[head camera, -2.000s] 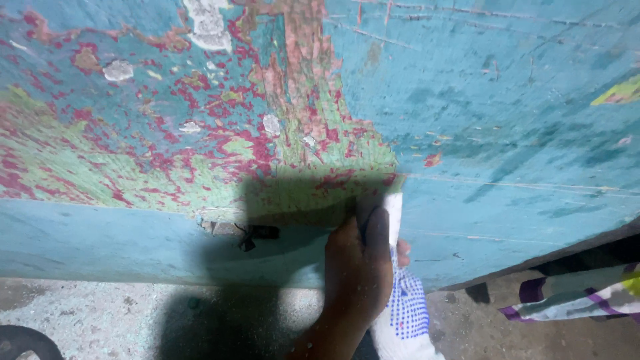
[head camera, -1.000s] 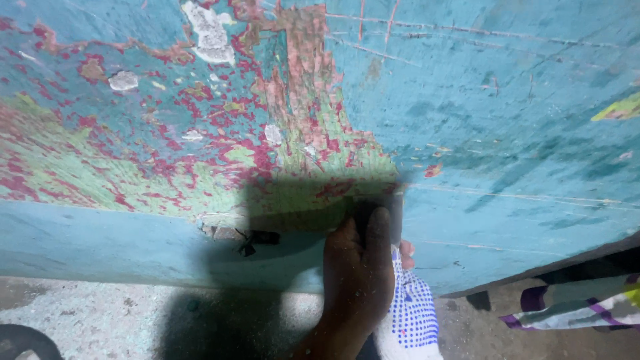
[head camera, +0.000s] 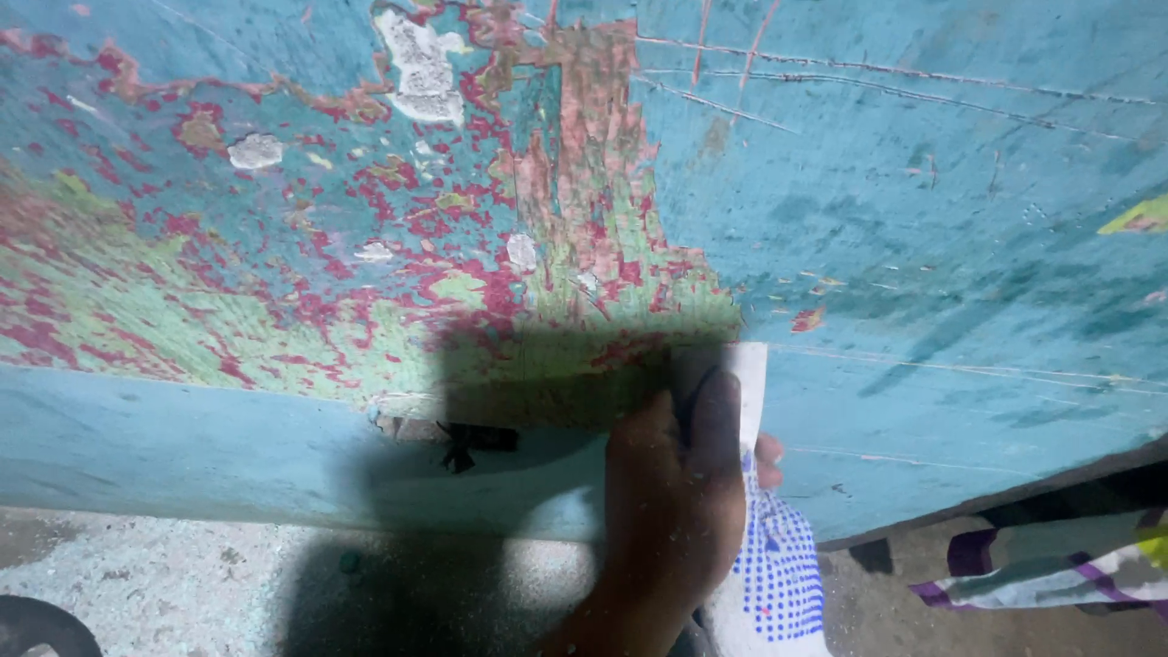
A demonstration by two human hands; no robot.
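Observation:
My bare left hand (head camera: 680, 493) grips a flat scraper blade (head camera: 750, 392), thumb along its face and fingertips showing past its right side. The blade's top edge meets the painted wall (head camera: 912, 228) at the lower right corner of a patch of exposed paint layers (head camera: 602, 182), green, red and salmon. My right hand (head camera: 780, 570), in a white knit glove with blue dots, is just below the blade, partly behind the left hand. Its fingers and any handle are hidden, so its hold cannot be told. A dark shadow falls on the wall left of my hands.
Below the wall, pale dust and flakes cover the floor (head camera: 137, 566). A small hole in the wall holds a black piece (head camera: 470, 443) left of my hands. A patterned cloth (head camera: 1031, 570) lies at the lower right, and a dark curved object (head camera: 41, 630) at the lower left.
The blade's face looked pale, then dark, and is pale again as its tilt changes. Both hands stay near the same corner of the exposed patch.

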